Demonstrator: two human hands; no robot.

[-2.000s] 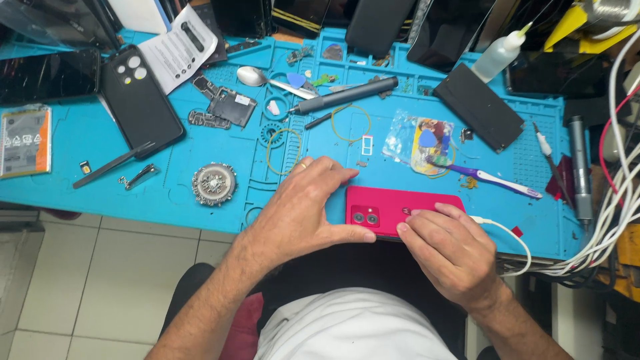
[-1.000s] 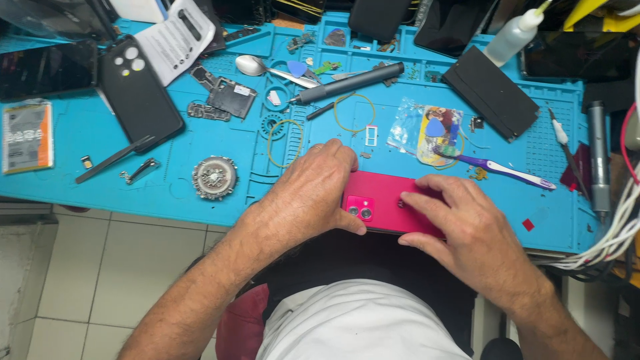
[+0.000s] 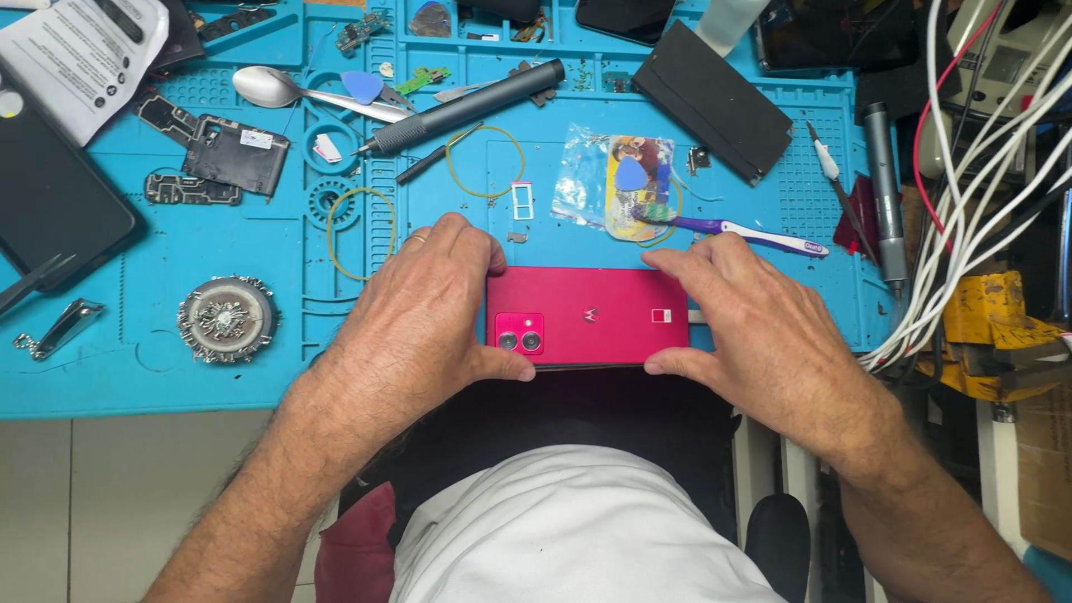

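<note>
A pink Motorola smartphone point(image 3: 590, 335) lies back up at the front edge of the blue silicone repair mat point(image 3: 243, 243), its camera block at the left. My left hand point(image 3: 427, 318) grips its left end, thumb along the near edge and fingers on the far side. My right hand point(image 3: 745, 327) grips the right end between thumb and fingers. A white cable plug point(image 3: 696, 316) shows at the phone's right end, partly behind my right hand. Beyond the phone lie a white-framed SIM tray point(image 3: 523, 201) and a toothbrush point(image 3: 754, 234).
Behind are a grey pen-type screwdriver point(image 3: 469, 105), a metal spoon point(image 3: 266, 86), phone parts point(image 3: 234, 155) and a black phone-shaped slab point(image 3: 712, 105). At left are a round dispenser with screws or bits point(image 3: 228, 320) and a black phone case point(image 3: 50, 176). White cables point(image 3: 963, 243) hang at right.
My right hand has moved from the middle of the phone's back to its right end, uncovering the logo. My left hand stays at the camera end. The view is now closer.
</note>
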